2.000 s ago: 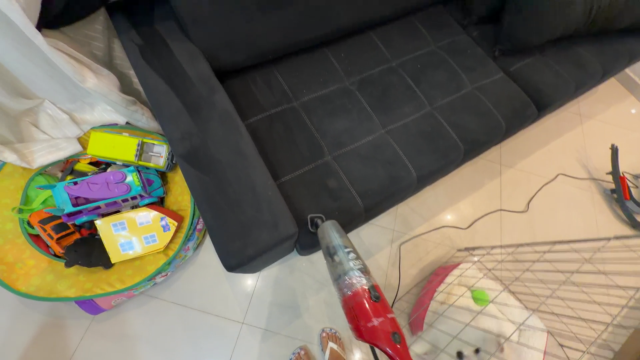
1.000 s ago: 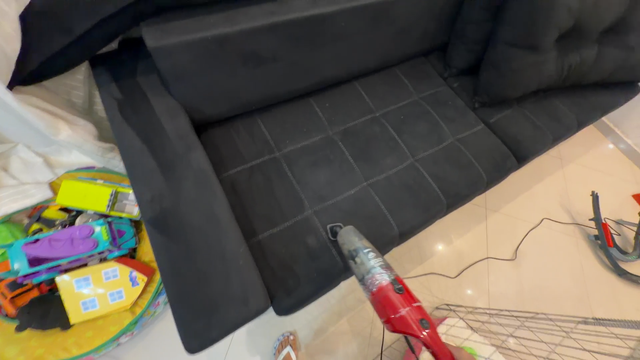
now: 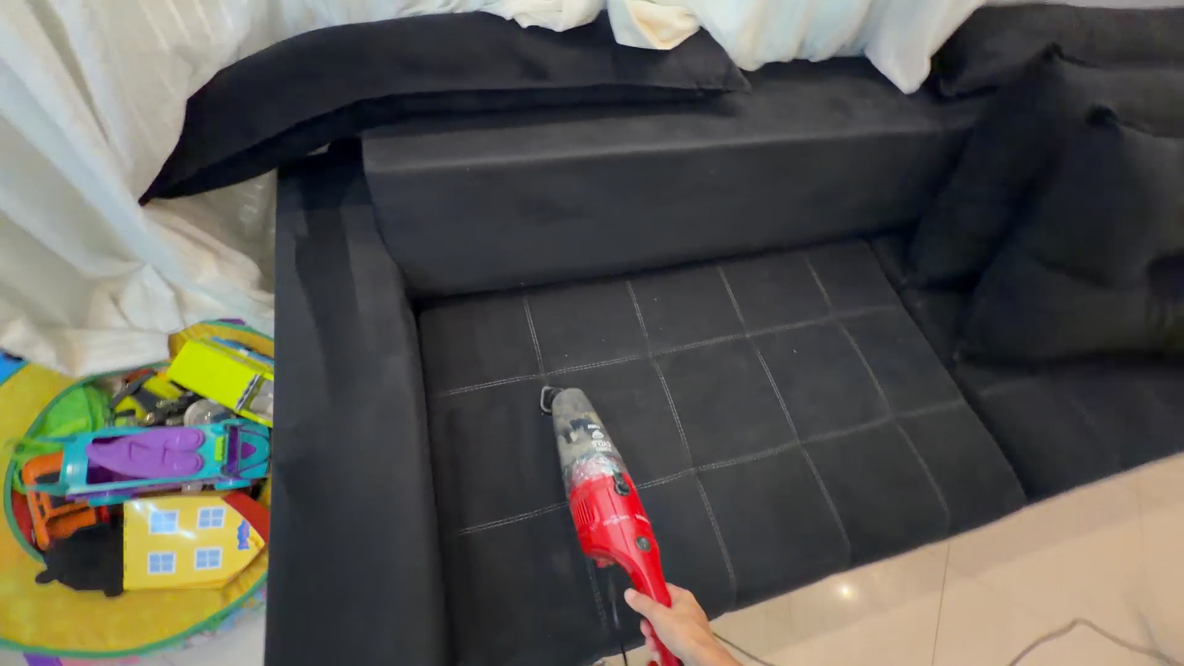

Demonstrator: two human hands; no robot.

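My right hand (image 3: 680,624) grips the handle of a red handheld vacuum cleaner (image 3: 615,523) near the bottom of the head view. The vacuum's clear, dusty front chamber slants up and left to a small dark nozzle (image 3: 550,400), which is at the surface of the black sofa seat (image 3: 777,370) with pale grid stitching. A dark cord hangs below the vacuum's body. My left hand is out of view.
The sofa armrest (image 3: 347,416) and backrest (image 3: 647,176) bound the seat. Black cushions (image 3: 1082,213) lie right, another (image 3: 444,65) on top near white curtains (image 3: 102,185). A toy basket (image 3: 55,620) stands left; a cord (image 3: 1082,627) crosses the tiled floor.
The vacuum's nozzle has moved from the seat's front edge farther back on the seat. My right hand now shows on the handle. The view has shifted toward the backrest.
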